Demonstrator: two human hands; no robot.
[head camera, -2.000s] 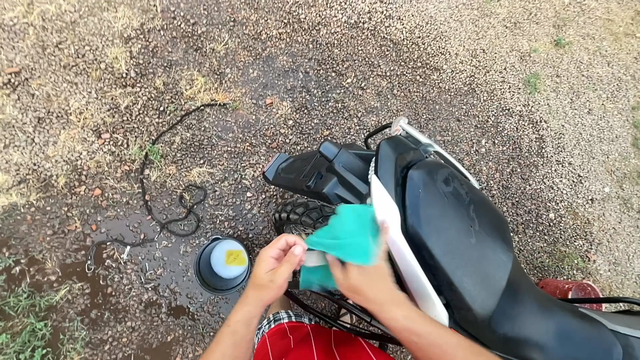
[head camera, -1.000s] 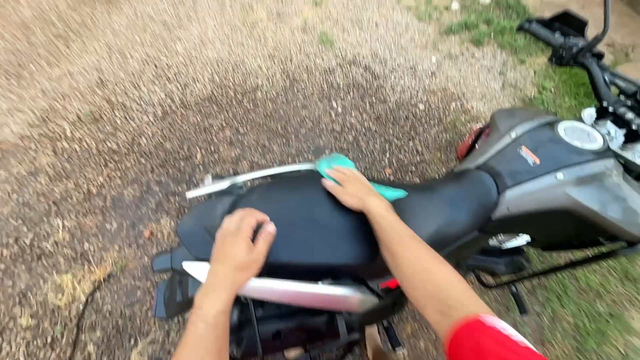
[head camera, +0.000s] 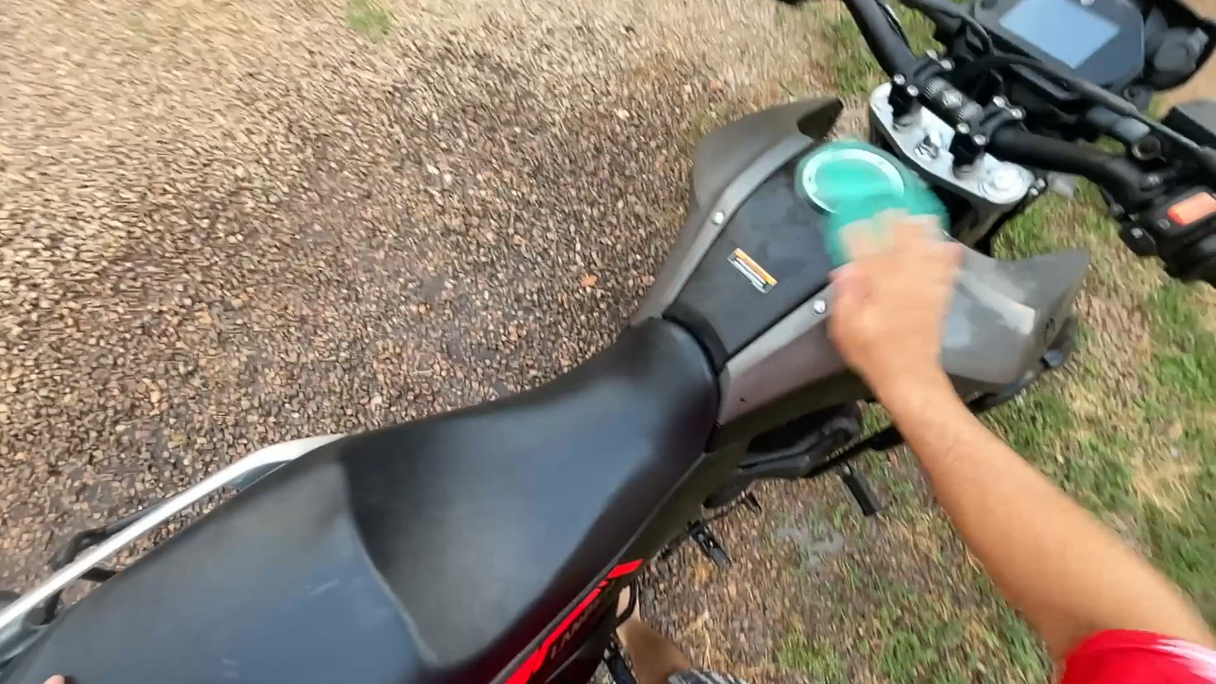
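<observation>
My right hand (head camera: 898, 294), blurred by motion, holds a green cloth (head camera: 860, 195) over the round fuel cap on the motorcycle's tank (head camera: 760, 237). The cap's pale ring shows at the cloth. Behind the tank runs the black seat (head camera: 513, 475), which looks darker on its front part. Of my left hand only a fingertip (head camera: 57, 679) shows at the bottom left edge, by the seat; what it does is hidden.
Handlebars (head camera: 1064, 157) with a display (head camera: 1059, 28) stand at the upper right. A metal grab rail (head camera: 180, 518) runs along the seat's far side. Gravel (head camera: 332, 237) and patches of grass (head camera: 950, 608) surround the motorcycle. My lower leg (head camera: 651, 651) is beside it.
My right hand has moved with the green cloth from the seat forward to the tank. My left hand, earlier over the rear seat, is now almost out of view. The view has swung toward the handlebars.
</observation>
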